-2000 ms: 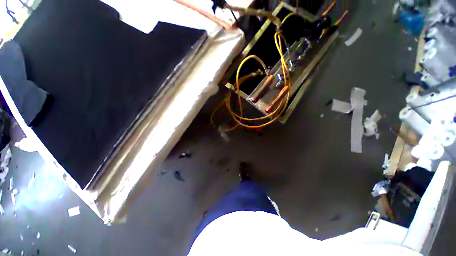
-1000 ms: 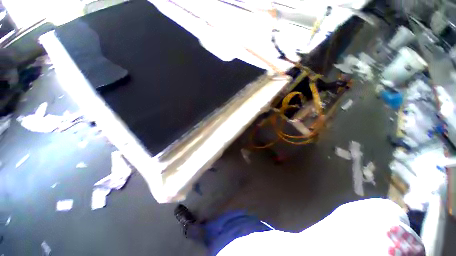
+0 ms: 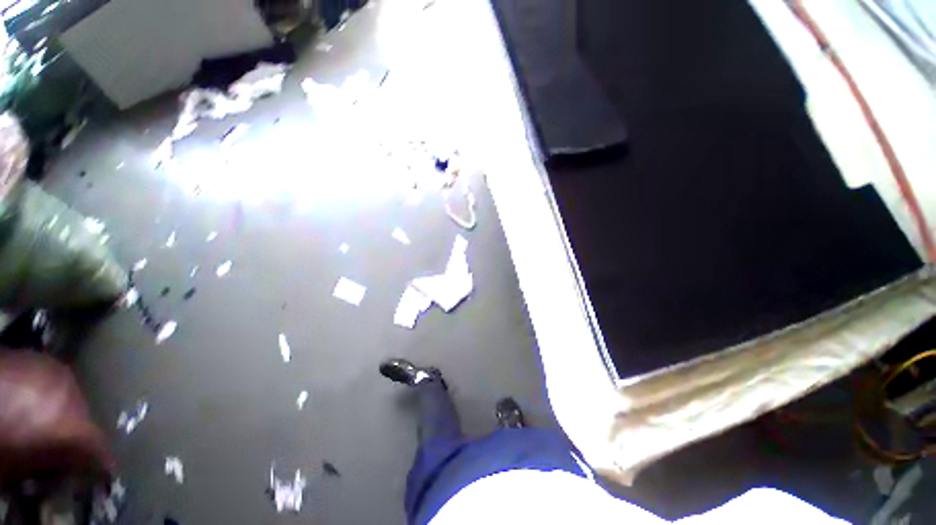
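A thick black fabric lay (image 3: 718, 205) lies on the cutting table (image 3: 759, 405) on the right, with a pale layered border along its near and left edges. A limp dark-grey fabric piece (image 3: 570, 97) lies on top of the lay near its left edge. White material (image 3: 852, 133) with a reddish line lies along the lay's right side. Neither of my hands is in view. My white top, blue lower garment and dark shoes show at the bottom.
White scraps (image 3: 446, 282) lie on the grey floor left of the table. A green sack (image 3: 62, 251) and a reddish-brown sack (image 3: 46, 415) stand at the far left. A large pale panel (image 3: 169, 46) is at the upper left. Yellow cables (image 3: 872, 436) hang at the lower right.
The view has swung left, so the lay and table now show on the right and the sacks have come into view. My feet have changed position.
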